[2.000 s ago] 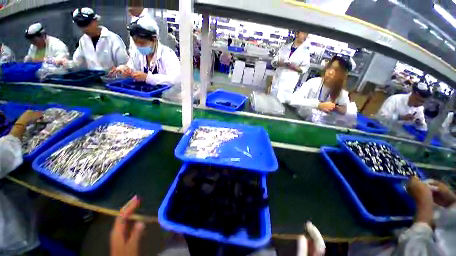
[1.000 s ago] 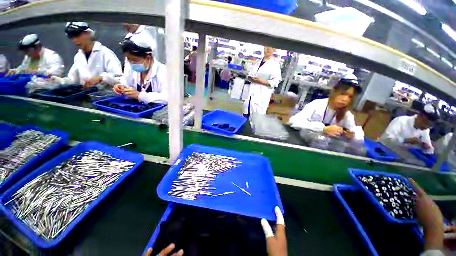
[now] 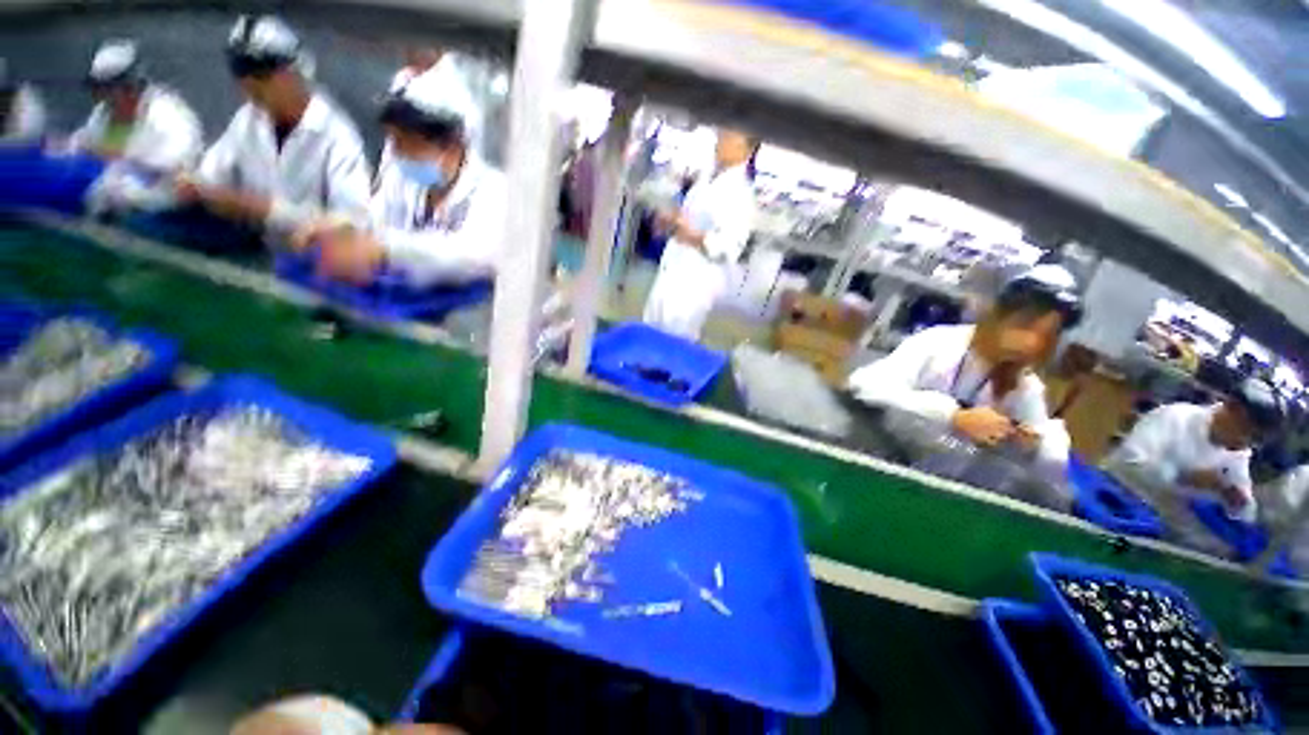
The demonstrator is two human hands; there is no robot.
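A shallow blue tray (image 3: 782, 618) lies in front of me. Slim silver and white rods (image 3: 582, 517) are heaped on its left side, and a few lie apart at its lower right. It rests over a deeper blue bin (image 3: 438, 675) with a dark inside, mostly hidden. A blurred, skin-coloured shape with a pale part, seemingly my left hand (image 3: 305, 717), is cut off by the bottom edge, left of the bin. Its fingers and any hold cannot be made out. My right hand is out of the picture.
A large blue tray of rods (image 3: 172, 517) stands left, with another beyond it. Right, a blue tray (image 3: 1148, 653) holds black-and-silver parts over another bin. A white post (image 3: 524, 244) rises behind the middle tray. People in white coats sit across the green-sided line (image 3: 919, 531).
My right hand, earlier with white-tipped fingers at the tray's near right edge, has left the picture. The neighbour's hand at the right tray is gone from view. The view has tilted and blurred.
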